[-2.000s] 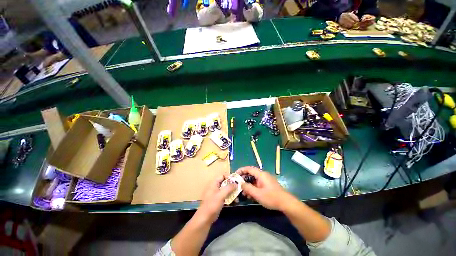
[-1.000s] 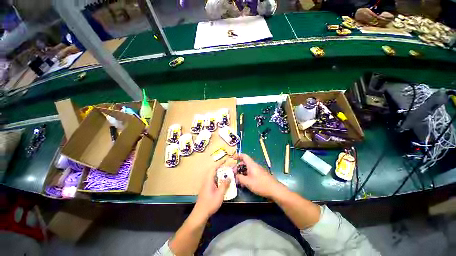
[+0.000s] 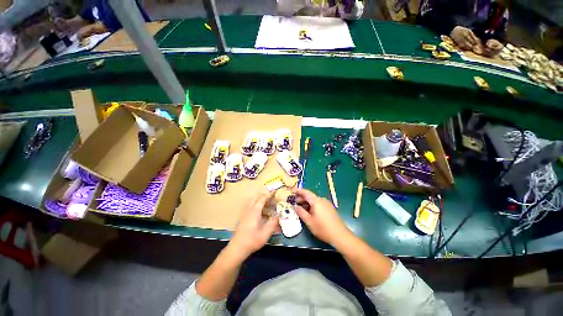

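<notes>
My left hand [image 3: 256, 217] holds a white oval housing [image 3: 289, 223] by its left side, just above the front edge of the cardboard sheet [image 3: 210, 213]. My right hand [image 3: 316, 214] is at the housing's upper right, its fingers on a small dark component [image 3: 291, 199] at the housing's top end. Whether the component is seated in the housing cannot be told. A small yellow piece [image 3: 274, 183] lies on the cardboard just beyond my hands. Several part-built units [image 3: 233, 167] with dark parts inside stand in rows on the cardboard.
Cartons with purple strips [image 3: 133, 199] and a green-nozzled bottle [image 3: 186, 116] stand left. At right are wooden-handled tools [image 3: 358, 200], a white block [image 3: 392, 208], a yellow unit [image 3: 427, 216], a parts box [image 3: 370, 179] and cables [image 3: 525, 166]. A conveyor [image 3: 278, 83] runs behind; people sit opposite.
The housing has turned in my hands, its smooth white end now pointing towards me. The dark component has moved from beside it to its top end. The view has shifted to the right.
</notes>
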